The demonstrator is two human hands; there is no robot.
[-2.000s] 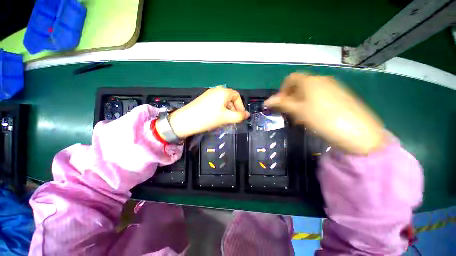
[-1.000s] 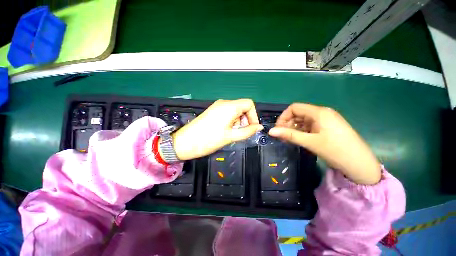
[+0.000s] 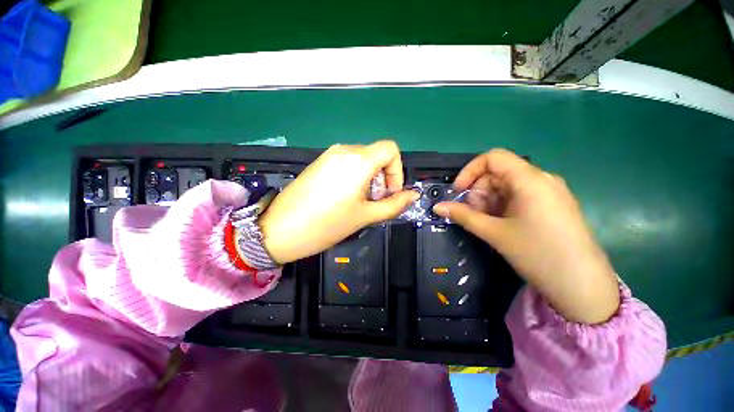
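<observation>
A long black carrier tray (image 3: 402,302) lies on the green bench with dark phone units in its pockets. My left hand (image 3: 342,195) and my right hand (image 3: 521,216) meet over the camera end of the rightmost phone unit (image 3: 452,282). Between their fingertips is a small clear film piece (image 3: 416,211) with dark round parts, just over the camera area. My left thumb and finger pinch its left side. My right thumb and fingers are at its right side. Whether the piece touches the unit cannot be told. My left forearm covers parts of the middle units.
Thin black tweezers (image 3: 81,119) lie at the upper left. A blue bin (image 3: 34,50) sits on a light green board (image 3: 103,48). A white strip (image 3: 322,66) runs behind the tray to a metal post (image 3: 591,40). A clear scrap (image 3: 270,142) lies at the tray's back edge.
My right hand has come in from the right to meet my left hand at the rightmost unit. Over the last second both stay there while the view shifts. The clear film now lies flatter over the camera area.
</observation>
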